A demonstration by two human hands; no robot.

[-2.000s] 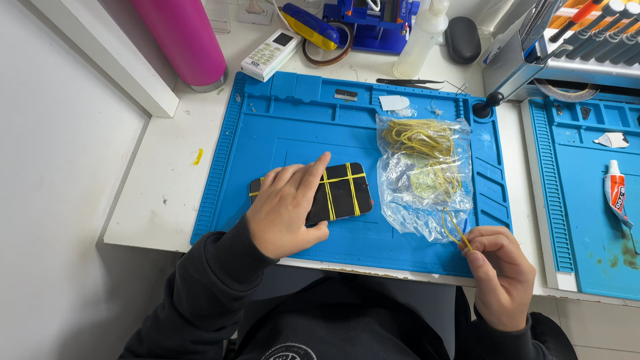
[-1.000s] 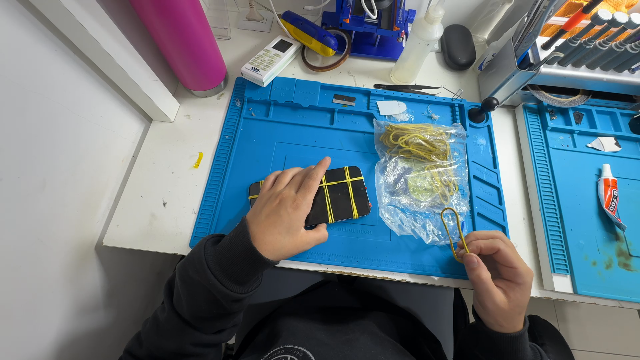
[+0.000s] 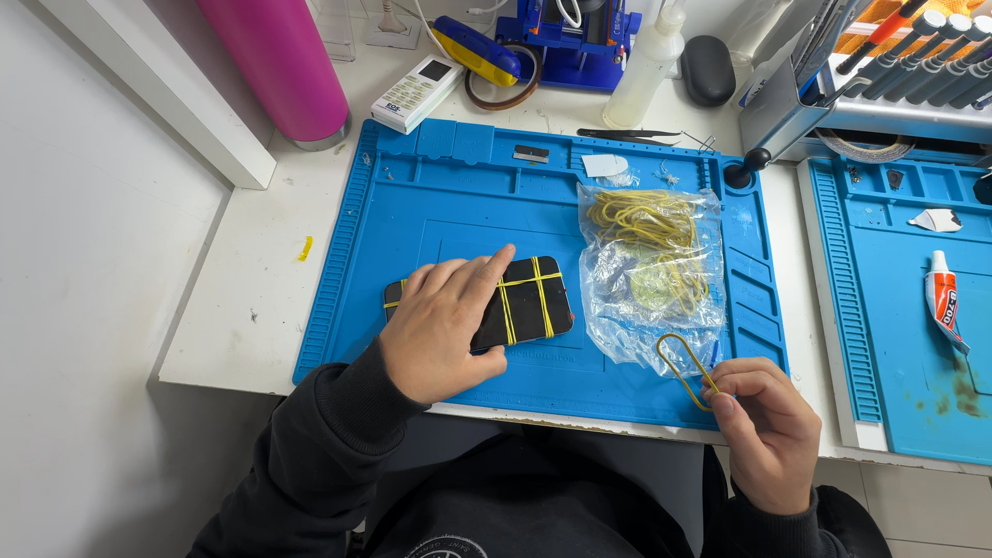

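A black smartphone wrapped in several yellow rubber bands lies on the blue silicone repair mat. My left hand rests over its left part, fingers spread across it and thumb by the near edge; the covered part is hidden. My right hand pinches a single yellow rubber band between thumb and fingers, at the near right edge of the mat. The band hangs in an open loop. Beside the phone, to its right, is a clear plastic bag with a bundle of yellow rubber bands in it.
Black tweezers, a blade and a white scrap lie at the mat's far side. Behind are a white remote control, a tape roll, a clear bottle and a magenta bottle. A glue tube lies on the right mat.
The rubber band in my right hand now shows as a wider loop, raised clear of the fingers. My left hand has stayed on the phone.
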